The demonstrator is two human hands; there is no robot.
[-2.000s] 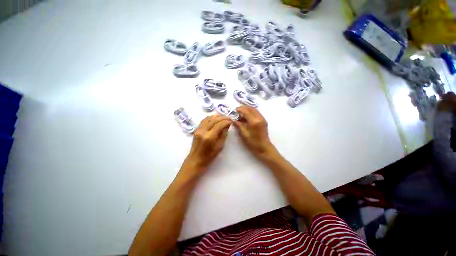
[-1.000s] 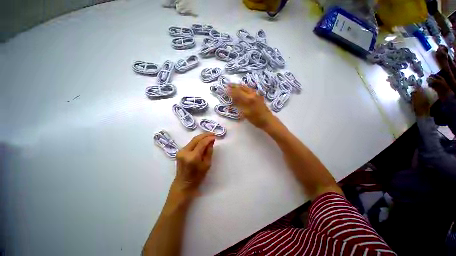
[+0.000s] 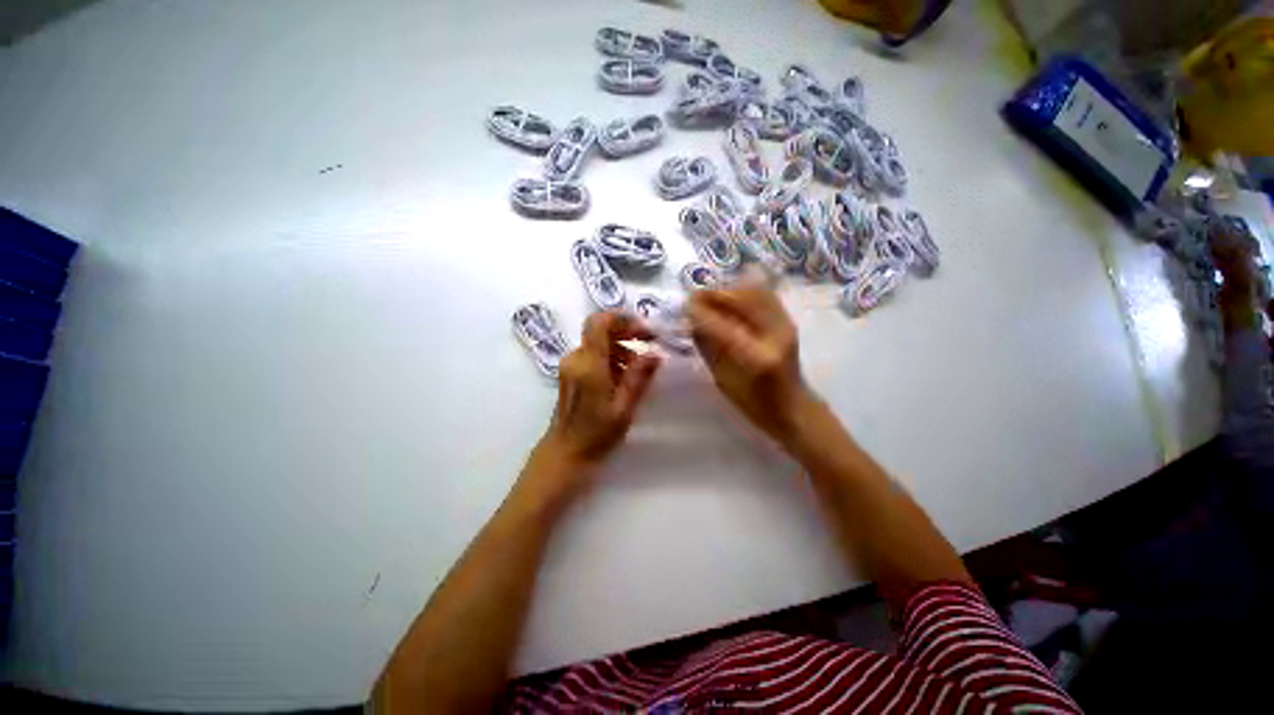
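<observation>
My left hand point(image 3: 604, 384) and my right hand point(image 3: 752, 352) are above the white table point(image 3: 321, 419), close together with a small gap between them. Something whitish and blurred shows at the left fingertips, and a pale blurred piece shows at the right fingers. I cannot tell what either is, or whether it is gripped. A coiled white cable point(image 3: 657, 319) lies just beyond and between the hands, partly hidden by the right fingers. Another coiled cable point(image 3: 541, 340) lies beside my left hand. A coiled cable point(image 3: 598, 274) and others lie farther back.
A heap of coiled cables point(image 3: 824, 231) lies beyond my right hand. Blue boxes point(image 3: 35, 307) are stacked at the left edge. A blue-and-white box point(image 3: 1097, 133) and a greyer cable heap are at the far right, near another person's hand point(image 3: 1235, 273). Yellow items stand at the back right.
My right hand has come back from the cable heap towards my left hand. Both hands are now close together and the right is blurred. The view has shifted.
</observation>
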